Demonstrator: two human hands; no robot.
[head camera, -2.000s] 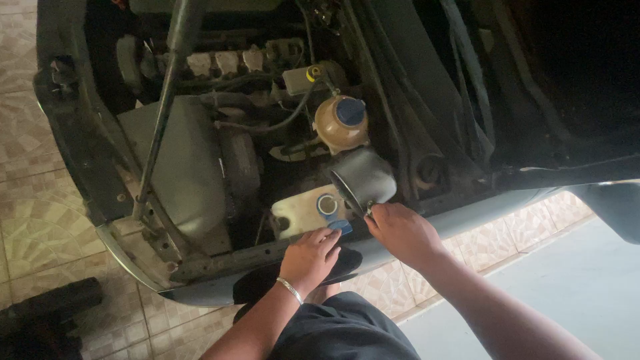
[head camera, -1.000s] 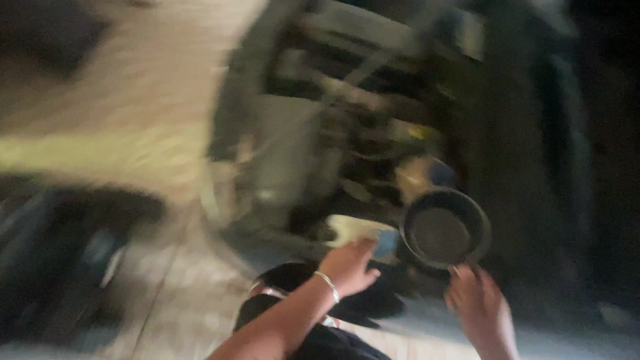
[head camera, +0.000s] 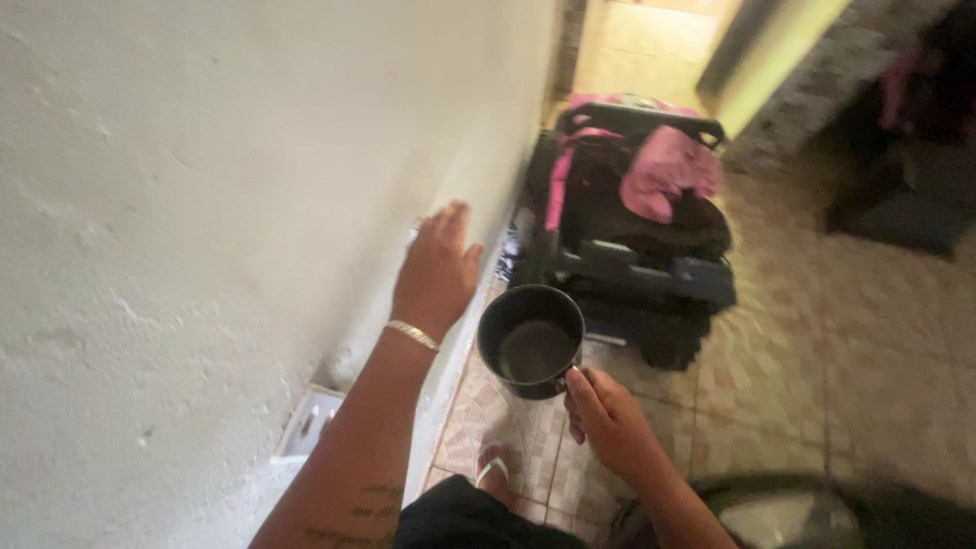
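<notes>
A dark metal saucepan with its inside facing up is at the centre of the head view. My right hand grips its handle at the pan's lower right. The pan's inside looks dark, and I cannot tell whether it holds any liquid. My left hand, with a bracelet at the wrist, is raised beside the pale wall, up and to the left of the pan. Its fingers are extended and slightly apart, and nothing shows in it. Whether its fingertips touch the wall is unclear.
A rough painted wall runs along the left. Ahead stands a black and pink stroller with a pink cloth on it. A sandalled foot rests on the tiled floor. A blurred dark rounded object lies at the lower right.
The view has swung from the open engine bay to the wall and stroller. My left hand has left the blue cap at the white reservoir. My right hand still holds the saucepan.
</notes>
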